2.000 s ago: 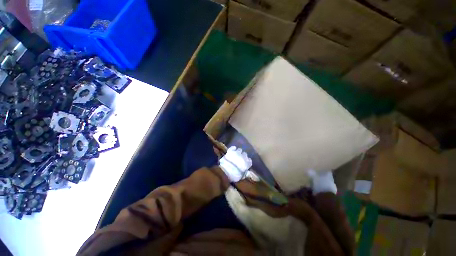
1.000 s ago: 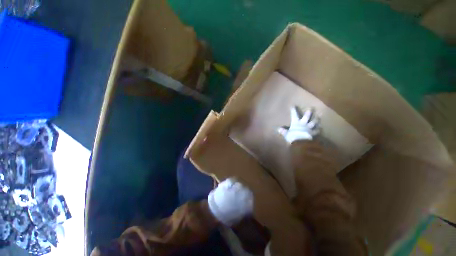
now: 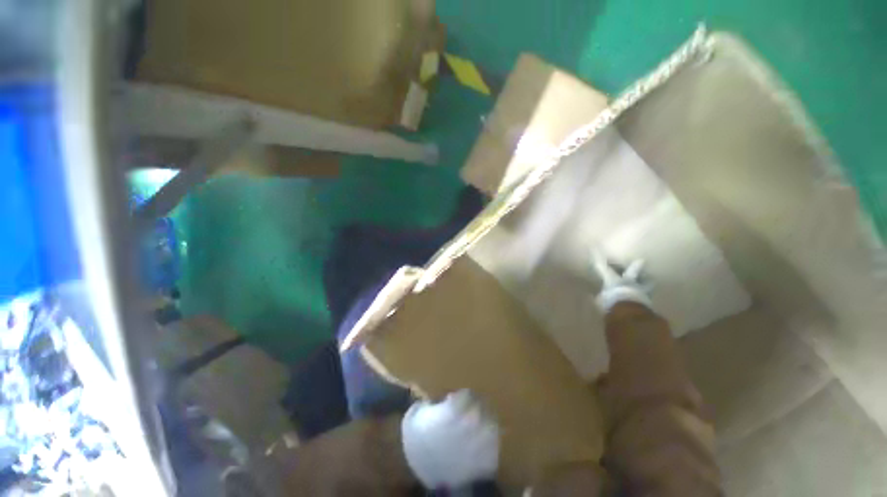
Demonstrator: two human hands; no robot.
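Note:
A large open cardboard carton (image 3: 506, 374) stands in front of me, its near wall and far rim showing. A pale flat liner sheet (image 3: 671, 233) lies inside it, tilted in the view. My right hand (image 3: 624, 283), in a white glove, reaches down into the carton with its fingers spread against the sheet. My left hand (image 3: 451, 442), also white-gloved and blurred, is closed over the carton's near edge; its fingertips are hidden.
The bench edge (image 3: 112, 252) runs down the left, with a blurred pile of metal parts (image 3: 39, 398) and a blue bin (image 3: 24, 194) on it. Brown cartons (image 3: 272, 58) sit beyond, and a small box (image 3: 535, 121) stands on the green floor behind the carton.
The view has moved closer over the carton; bench and bin have shifted left. Two seconds ago the sheet stood above the carton's rim; it now lies inside, with my right hand on it.

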